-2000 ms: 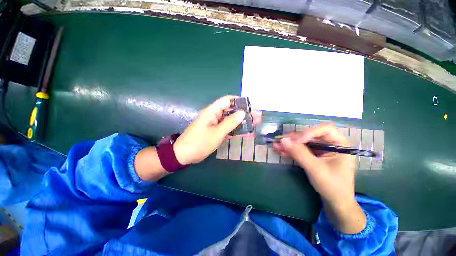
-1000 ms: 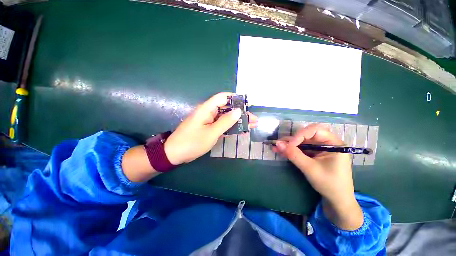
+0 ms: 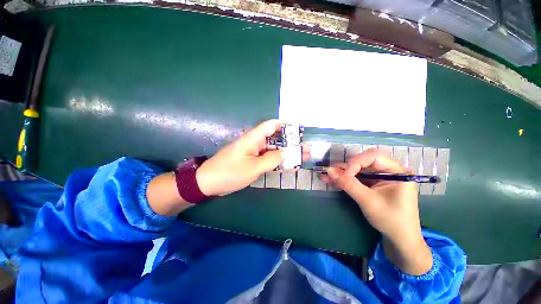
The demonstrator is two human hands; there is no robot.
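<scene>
My left hand (image 3: 240,160) holds a small silver, white and black electronic module (image 3: 290,146) between thumb and fingers, above the left part of the strip sheet. My right hand (image 3: 379,181) holds a thin dark pen-like tool (image 3: 403,177), its tip pointing left, close to the module's lower right; whether they touch is unclear. The sheet of narrow grey-beige strips (image 3: 428,169) lies under both hands, which partly cover it. A bright reflection shows on it between the hands. A plain white sheet (image 3: 354,89) lies just beyond.
A screwdriver (image 3: 28,129) with a yellow and dark handle lies at the left, beside a black box with a white label (image 3: 9,56). A clear plastic tray (image 3: 474,27) is beyond the worn bench edge (image 3: 285,16). A brown block (image 3: 398,32) sits on that edge.
The module has turned in my left hand: its face was dark and now looks pale and silver. My left hand is slightly lower. My right hand has barely moved since one second ago.
</scene>
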